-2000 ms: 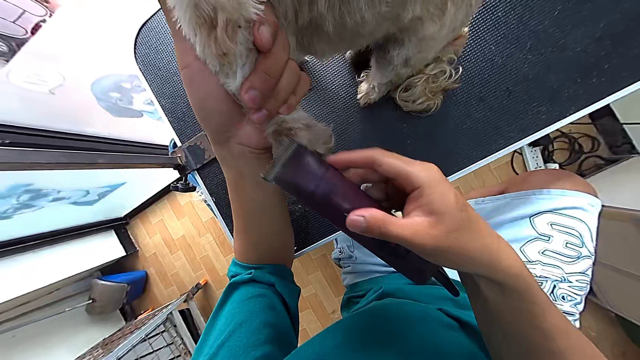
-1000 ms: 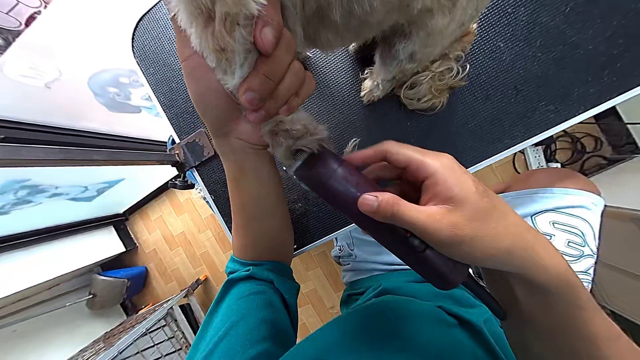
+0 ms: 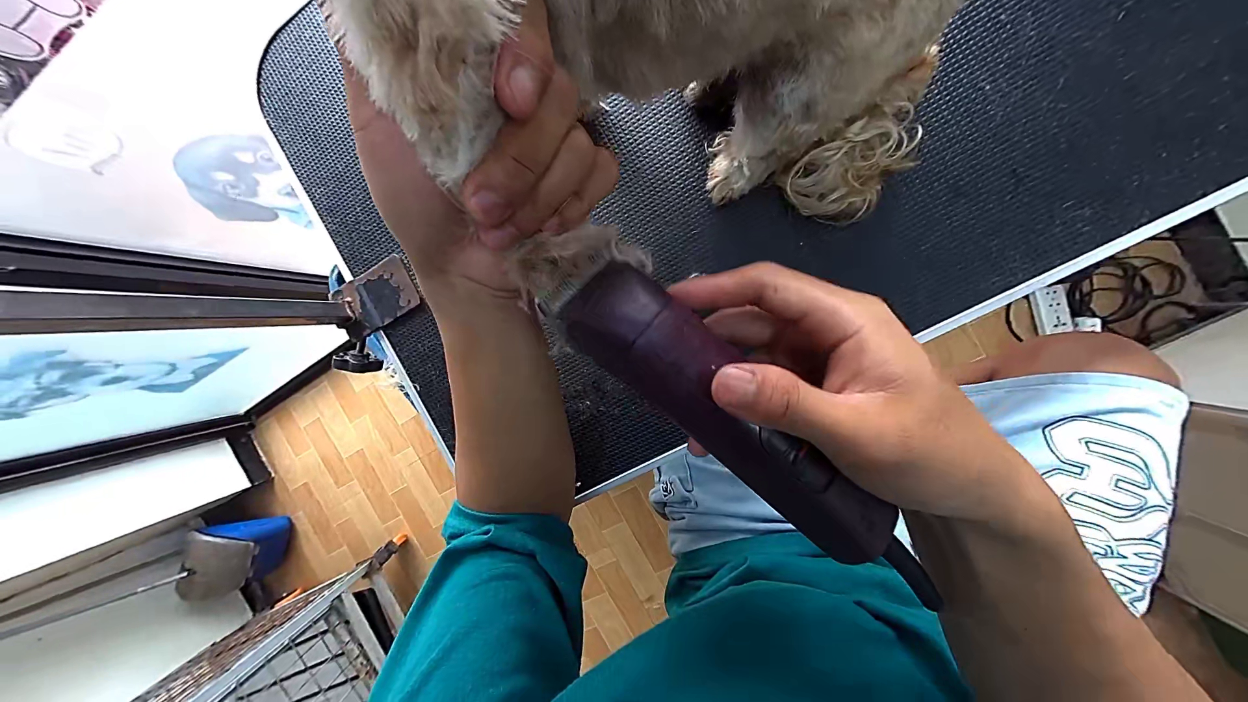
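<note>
A dog with cream, shaggy fur stands on a black textured grooming table; its head is out of view. My left hand is closed around one of its legs, and the furry paw pokes out below my fingers. My right hand holds a dark purple electric clipper by its body, thumb on top. The clipper's toothed head touches the fur of that paw. From the clipper's rear end a black cord runs down.
A metal clamp with a bar sits at the table's left edge. A power strip and coiled black cables lie beyond the near edge at right. Lower left are a wire cage and a blue dustpan over a tiled floor.
The clipper has shifted and turned slightly in my right hand, its head staying close to the paw. My left hand keeps its hold on the leg.
</note>
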